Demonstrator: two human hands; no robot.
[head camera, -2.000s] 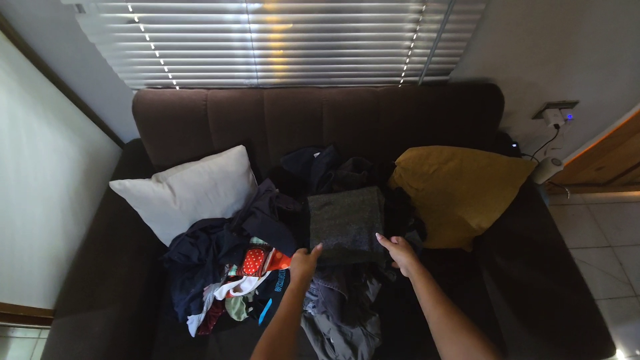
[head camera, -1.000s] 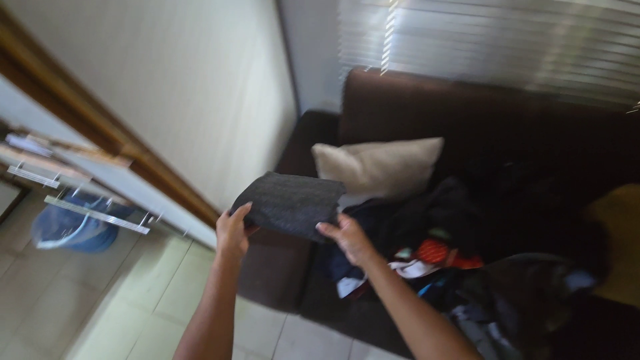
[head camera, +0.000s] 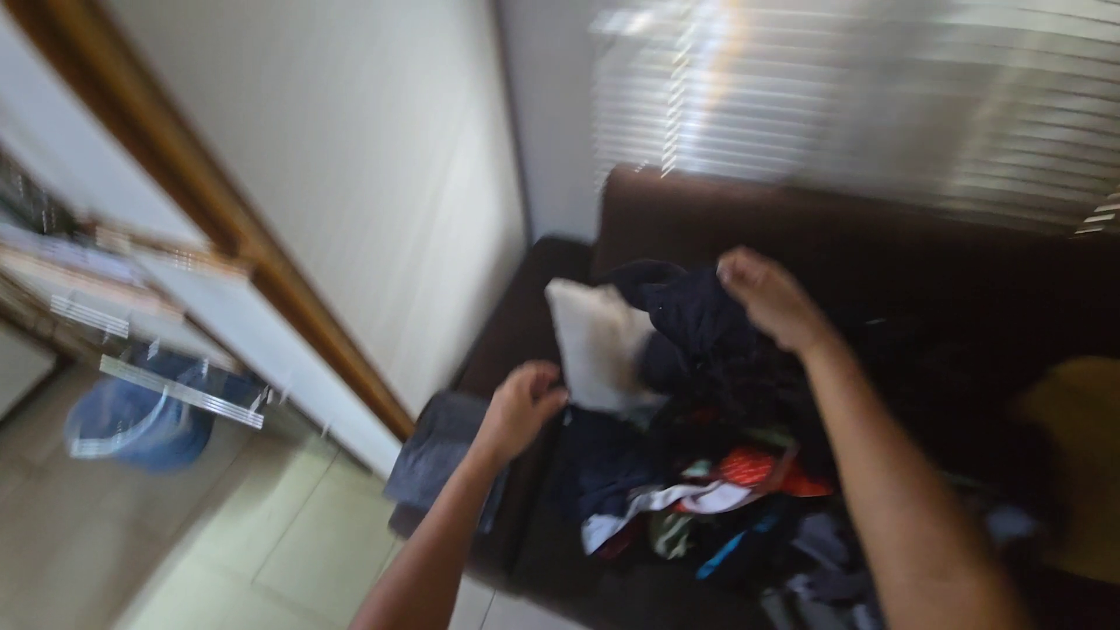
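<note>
My right hand (head camera: 770, 293) is closed on a dark navy garment (head camera: 691, 306) and holds it up over the sofa, in front of the white cushion (head camera: 595, 350). My left hand (head camera: 522, 407) is beside the cushion's left edge, fingers curled and apart, with nothing seen in it. A folded dark grey cloth (head camera: 437, 451) lies on the sofa's left armrest, partly behind my left forearm. Below the hands spreads a heap of mixed clothes, with a red dotted piece (head camera: 748, 465), a white strip (head camera: 717, 497) and a blue strip (head camera: 722, 556). The view is blurred.
The dark brown sofa (head camera: 831, 210) stands under window blinds (head camera: 787, 105). A mustard cushion (head camera: 1085, 464) lies at the right. On the left are a white panel with a wooden edge (head camera: 306, 328) and a blue bucket (head camera: 144, 420) on the tiled floor.
The folded grey cloth, held in both hands one second ago, now lies on the left armrest. My right hand has moved to the heap and taken hold of a navy garment. Earlier the view swung left.
</note>
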